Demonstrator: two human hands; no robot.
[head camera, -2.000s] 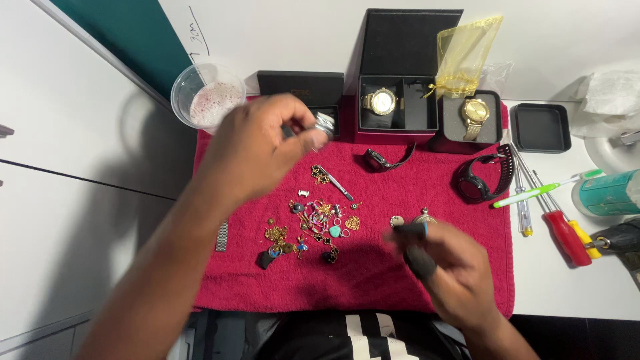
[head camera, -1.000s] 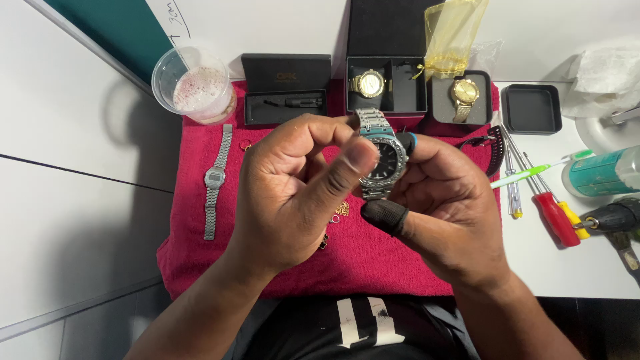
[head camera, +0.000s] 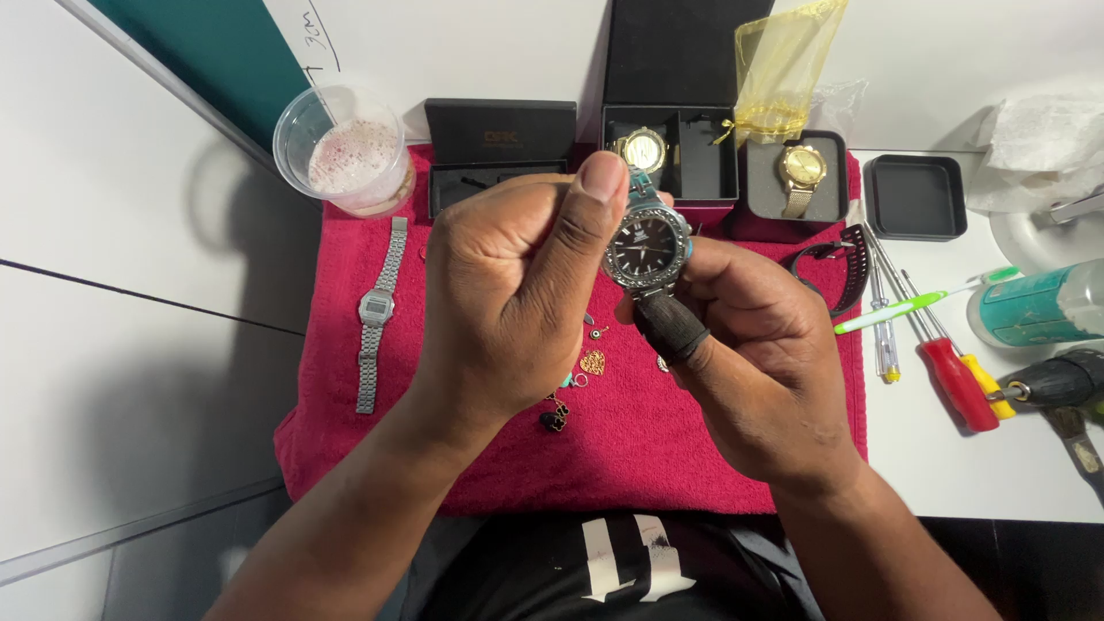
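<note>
A silver wristwatch with a dark dial (head camera: 645, 248) is held up between both hands over the red towel (head camera: 483, 470). My left hand (head camera: 517, 285) grips its metal band near the top, thumb upward. My right hand (head camera: 759, 354) holds the case from the lower right; its thumb wears a black sleeve, and something blue shows at a fingertip. Below the hands lie a gold filigree heart (head camera: 592, 362) and a black charm with a chain (head camera: 555, 420); other jewelry is hidden. A silver digital watch (head camera: 376, 307) lies on the towel at the left.
Behind stand a plastic cup of foamy liquid (head camera: 349, 159), a black case (head camera: 500, 129) and boxes with gold-toned watches (head camera: 642, 151) (head camera: 804, 166). At the right are a black tray (head camera: 916, 197), a red-handled screwdriver (head camera: 957, 384), a green-white toothbrush (head camera: 914, 306), a bottle (head camera: 1044, 302) and a power tool (head camera: 1056, 379).
My two hands have come together over the towel, where they were apart two seconds ago. Since one second ago the watch's dial has turned more fully into view.
</note>
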